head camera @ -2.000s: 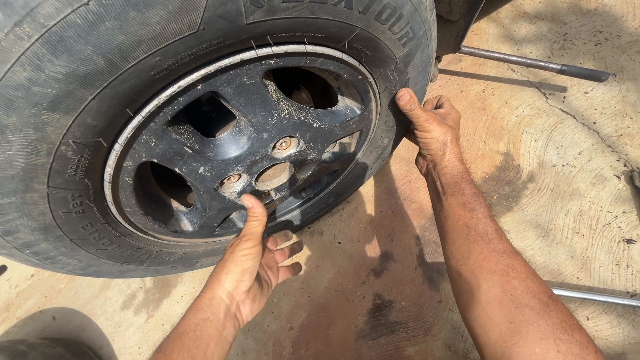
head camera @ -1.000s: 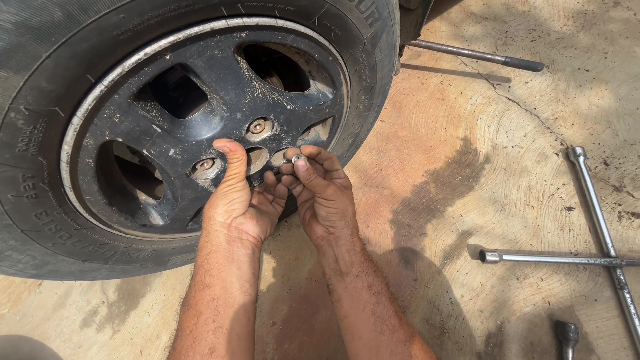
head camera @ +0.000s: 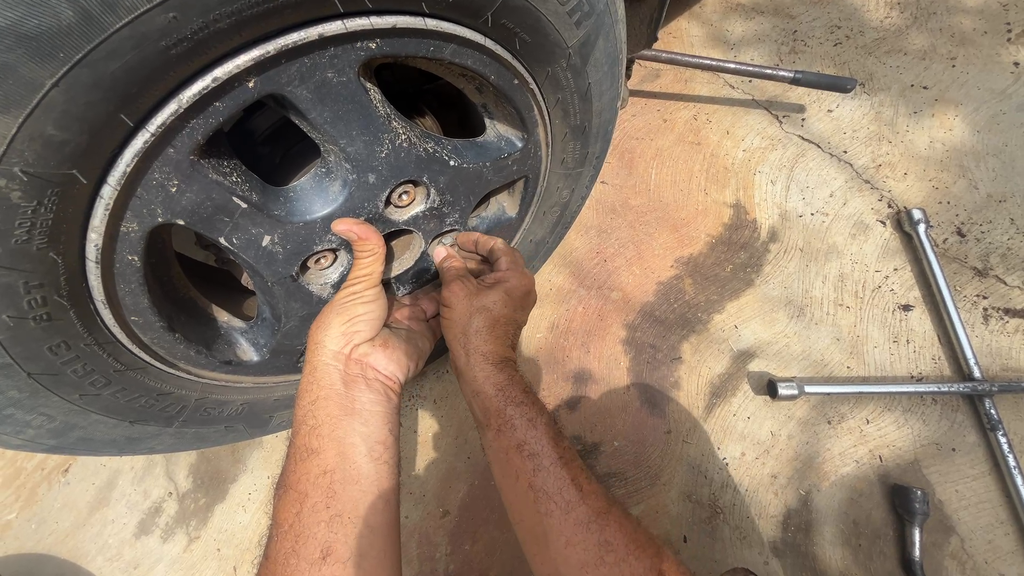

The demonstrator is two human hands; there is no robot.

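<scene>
A black alloy wheel (head camera: pixel 304 200) with a rubber tyre (head camera: pixel 588 104) fills the upper left. Metal fasteners sit in two of its holes, one above the centre bore (head camera: pixel 403 252) and another (head camera: pixel 322 261) to its left. My right hand (head camera: pixel 488 300) pinches a small metal wheel fastener (head camera: pixel 448 239) between thumb and fingertips at the hole right of the bore. Beside it, my left hand (head camera: pixel 364 320) rests against the lower wheel, thumb raised near the left fastener and palm turned up. Its fingertips are partly hidden behind my right hand, and I cannot tell whether they hold anything.
On the concrete floor (head camera: pixel 608 336) at the right lies a four-way lug wrench (head camera: pixel 956 320). A socket-ended tool (head camera: pixel 912 512) lies below it, cut off by the frame edge. A metal bar with a dark grip (head camera: pixel 744 68) sticks out from behind the tyre.
My right hand has left the tyre's right edge, shows a small fastener one second ago, and is now at the right-hand wheel hole. My left hand has stayed by the lower wheel.
</scene>
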